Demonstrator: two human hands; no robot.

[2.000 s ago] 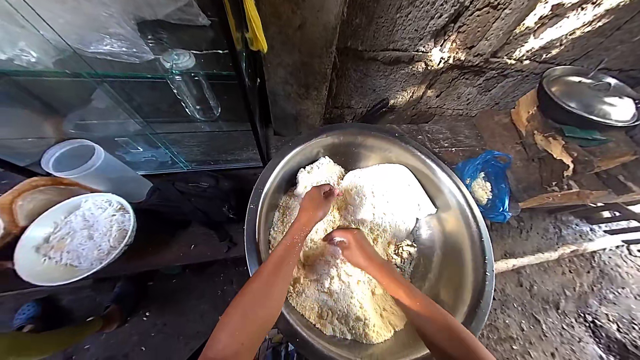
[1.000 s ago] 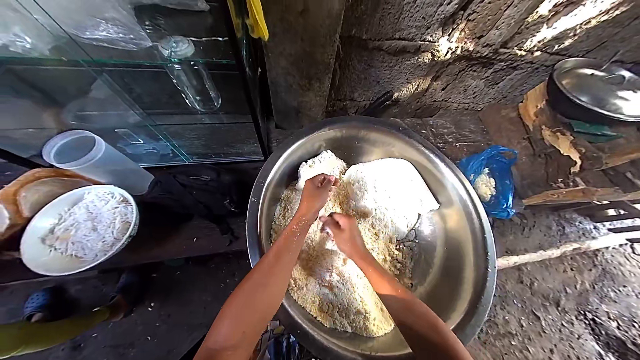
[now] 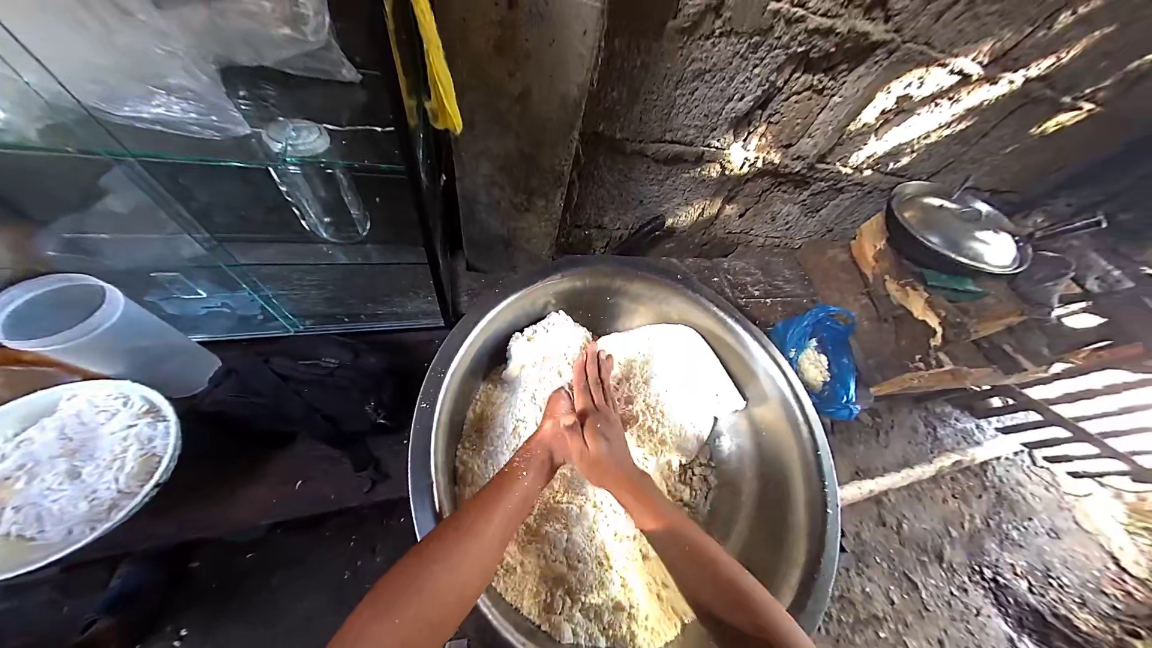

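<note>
A wide stainless steel basin (image 3: 783, 504) holds a heap of pale yellow, crumbly mixture (image 3: 576, 576). White powder (image 3: 675, 360) lies in a mound at the heap's far right, and more white powder covers its far left part. Over the middle of the heap my left hand (image 3: 560, 427) and my right hand (image 3: 598, 432) are pressed palm to palm, fingers pointing away from me. Bits of powder cling to the skin. Whether anything lies between the palms is hidden.
At left are a bowl of white shreds (image 3: 90, 459), a translucent plastic container (image 3: 117, 333) and a glass cabinet (image 3: 225, 252) with a glass jar (image 3: 315, 180). At right are a blue plastic bag (image 3: 832, 360) and a lidded pan (image 3: 954, 229). A rough wall (image 3: 666, 117) stands behind.
My hands were apart over the mixture, fingers bent; now they are together, palms touching and fingers straightened.
</note>
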